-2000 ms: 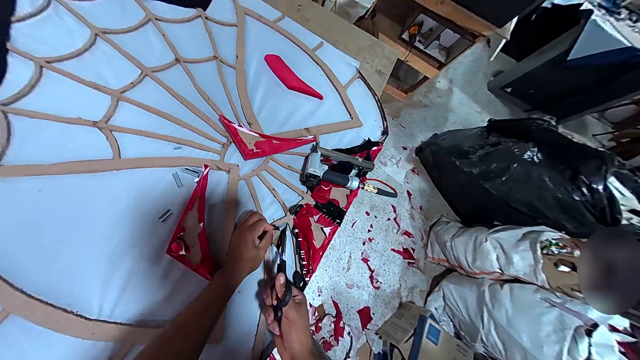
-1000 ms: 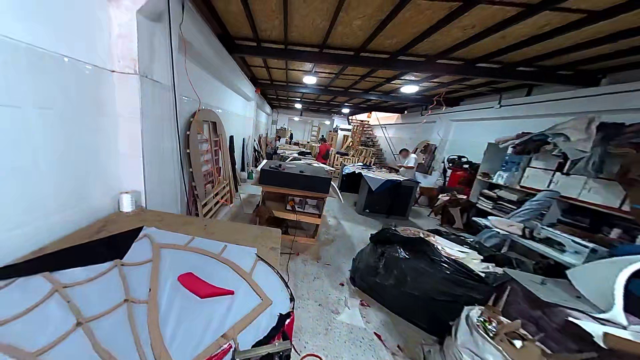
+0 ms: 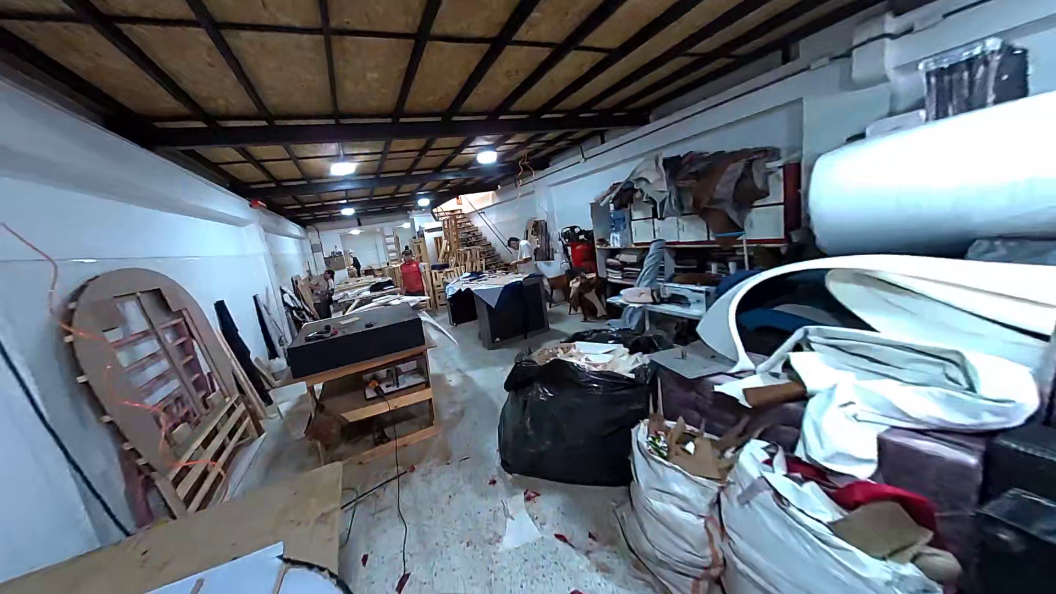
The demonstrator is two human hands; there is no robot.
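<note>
Neither of my hands shows in the head view now, so what they hold or touch is hidden. At the lower left, a corner of the white panel with tan strips [image 3: 239, 575] lies on a plywood board [image 3: 272, 516]. Only this edge of the panel is in view, with a dark rim at its right. Red scraps [image 3: 563, 539] and a white scrap [image 3: 519, 523] lie on the floor to the right of the board.
A black plastic bag [image 3: 569, 421] and white sacks of scraps [image 3: 672, 503] stand on the right. Ahead is a wooden workbench [image 3: 388, 404] with a cable on the floor beside it. An arched frame [image 3: 124, 363] leans on the left wall. Several people are farther back.
The view has swung up and to the right, from the panel to the room. Two seconds ago my right hand held black-handled scissors and my left hand was at the red fabric; both have left view.
</note>
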